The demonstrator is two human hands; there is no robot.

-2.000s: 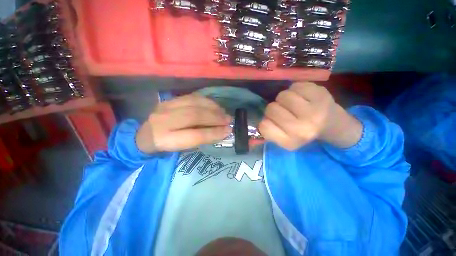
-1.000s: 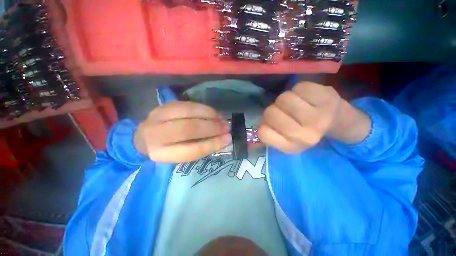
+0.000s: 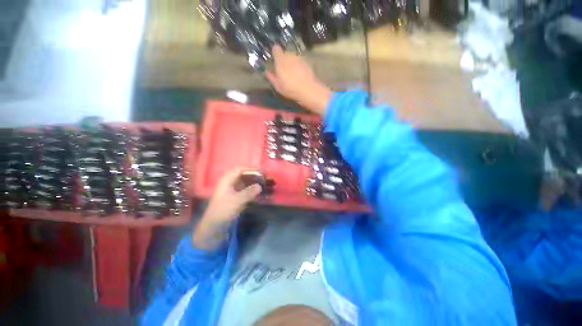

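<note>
My left hand [image 3: 223,207] holds a small dark fitting [image 3: 253,179] over the near edge of the pinkish-red work tray [image 3: 233,140]. My right hand [image 3: 290,75] reaches past the tray, with its fingertips at the near side of a tangled pile of black and silver parts [image 3: 313,22]. The picture is blurred, and I cannot tell whether the right fingers grip a part. Columns of assembled pieces [image 3: 291,139] lie in the right half of the tray, partly hidden by my right sleeve.
A second red tray [image 3: 115,218] at left carries several columns of pieces. Brown boards [image 3: 408,83] lie beyond the tray, with a crumpled white sheet [image 3: 494,63] at right. A small white label [image 3: 237,96] lies behind the tray. Another person's blue sleeve [image 3: 542,248] shows at right.
The view has shifted to show more of the bench. My hands have parted: the right has gone forward to the pile, the left has moved to the tray's near edge with the dark fitting.
</note>
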